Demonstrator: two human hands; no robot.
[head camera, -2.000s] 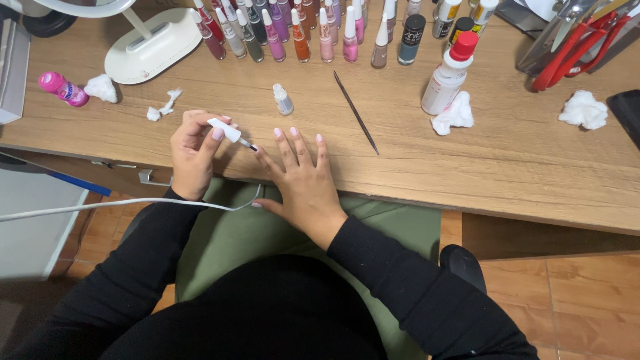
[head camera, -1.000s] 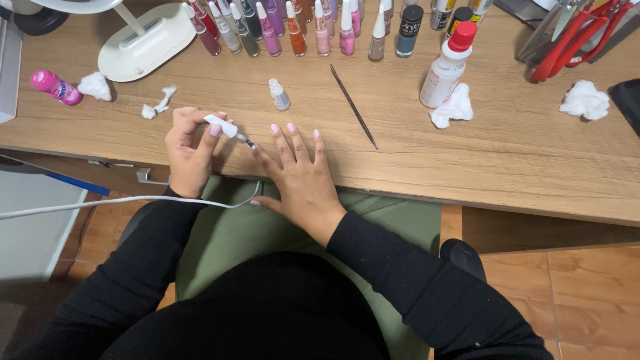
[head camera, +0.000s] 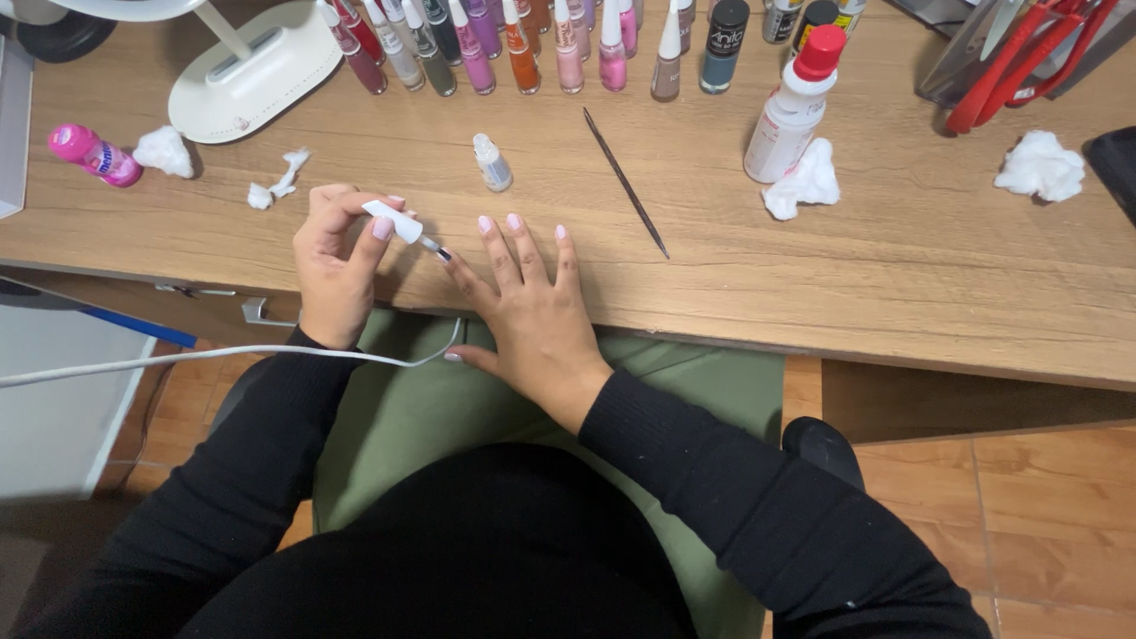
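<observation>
My left hand (head camera: 342, 257) pinches the white cap of a nail polish brush (head camera: 395, 222) between thumb and fingers. The brush tip meets the index fingernail of my right hand (head camera: 537, 315). That hand is palm down with its fingers spread, fingertips over the wooden desk near its front edge and thumb over my lap; it holds nothing. Pale pinkish polish shows on its nails. An uncapped small clear bottle (head camera: 493, 163) stands just beyond the fingers. To its right lies a thin dark stick (head camera: 626, 182), slanting across the desk.
Nail polish bottles (head camera: 524, 62) stand in rows at the back. A red-capped white bottle (head camera: 777, 133) touches a cotton piece (head camera: 803, 182); more cotton (head camera: 1040, 166) lies at right. At left are a pink container (head camera: 93, 155), cotton bits and a white stand base (head camera: 253, 75). A white cable (head camera: 222, 351) crosses my left sleeve.
</observation>
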